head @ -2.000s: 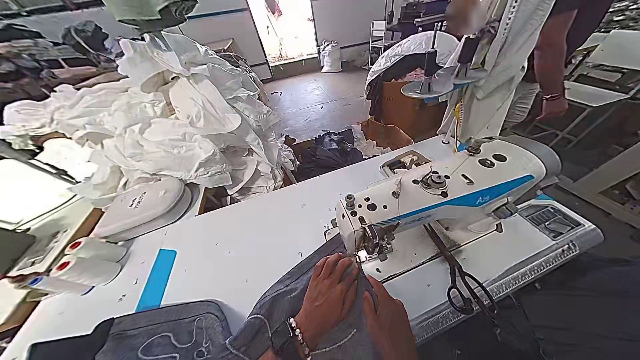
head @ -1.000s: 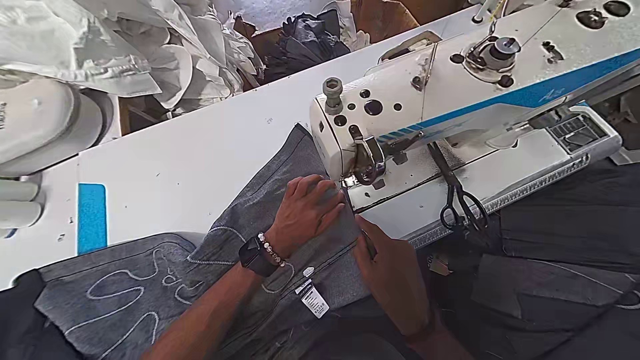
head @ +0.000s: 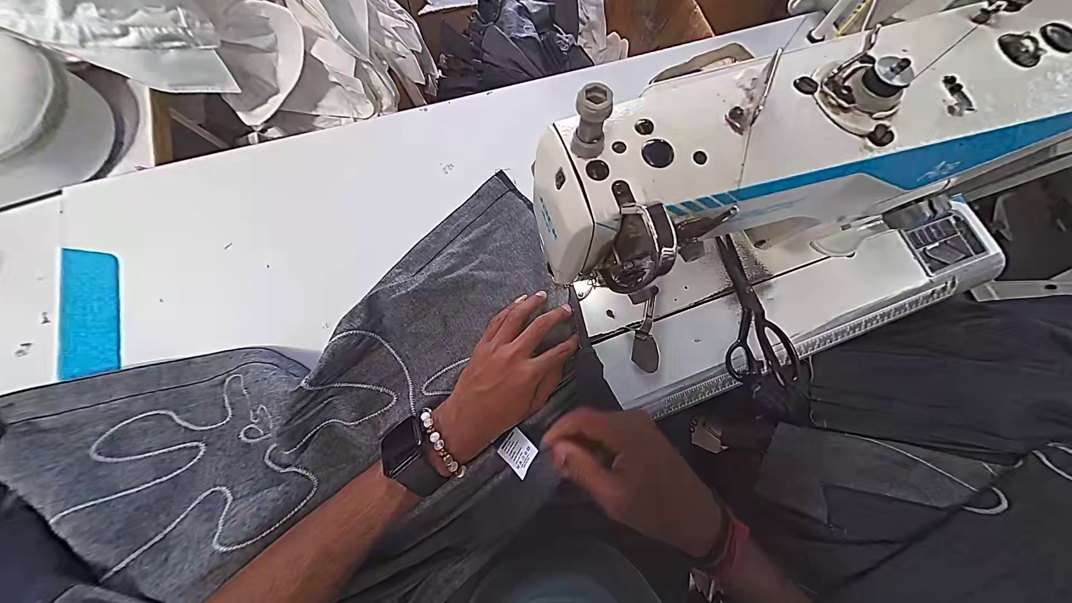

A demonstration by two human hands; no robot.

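Grey denim fabric (head: 452, 276) with light cord stitching lies across the white table, its edge beneath the head of the sewing machine (head: 586, 209). My left hand (head: 502, 368), wearing a watch and a beaded bracelet, rests flat on this fabric just below the presser foot area. Beside it, nearer my body, my right hand (head: 628, 477) is blurred, its fingers curled above the fabric; whether it holds anything is unclear. A white label (head: 517, 453) sticks out of the fabric between the hands. Black-handled scissors (head: 758, 335) lie on the machine bed to the right.
White cloth pieces (head: 310, 67) are heaped beyond the table, with dark cloth (head: 511, 42) beside them. More dark fabric pieces (head: 904, 452) lie at the lower right. A blue patch (head: 90, 314) marks the left of the table (head: 209, 226).
My right hand has moved off the fabric's edge near the needle and back toward my body. My left hand stays on the fabric. The view has dropped closer to the machine.
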